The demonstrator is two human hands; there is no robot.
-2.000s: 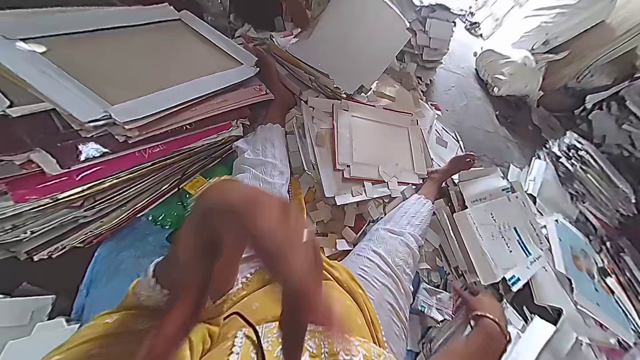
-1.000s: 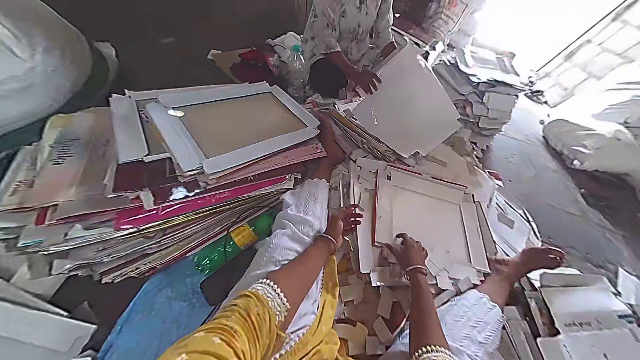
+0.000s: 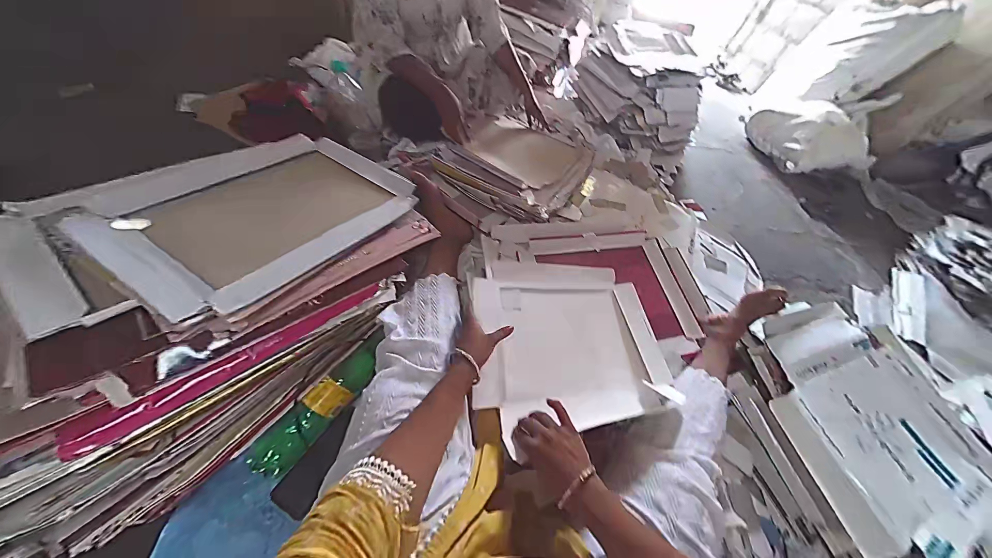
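A white cardboard sheet with folded edge flaps (image 3: 573,349) lies between my legs, its near edge tilted over my lap. My left hand (image 3: 482,341) grips its left edge, thumb on top and fingers hidden underneath. At its near left corner is my right hand (image 3: 552,442), with curled fingers touching the flap; whether they pinch it is unclear. Beyond and partly beneath the sheet lies a cardboard frame with a dark red panel (image 3: 655,291). A large grey-brown board with white borders (image 3: 271,217) tops the stack at my left.
Stacked flattened card (image 3: 232,418) stands at my left beside a green plastic bottle (image 3: 356,364). Printed white cartons (image 3: 876,418) lie at right. Another person (image 3: 434,70) bends over a card pile (image 3: 527,155) ahead. White sacks (image 3: 810,136) lie at far right.
Both hands were at a framed board on the pile one second ago; now they are at a white flapped sheet nearer my lap. The large white sheet by the other person no longer shows there.
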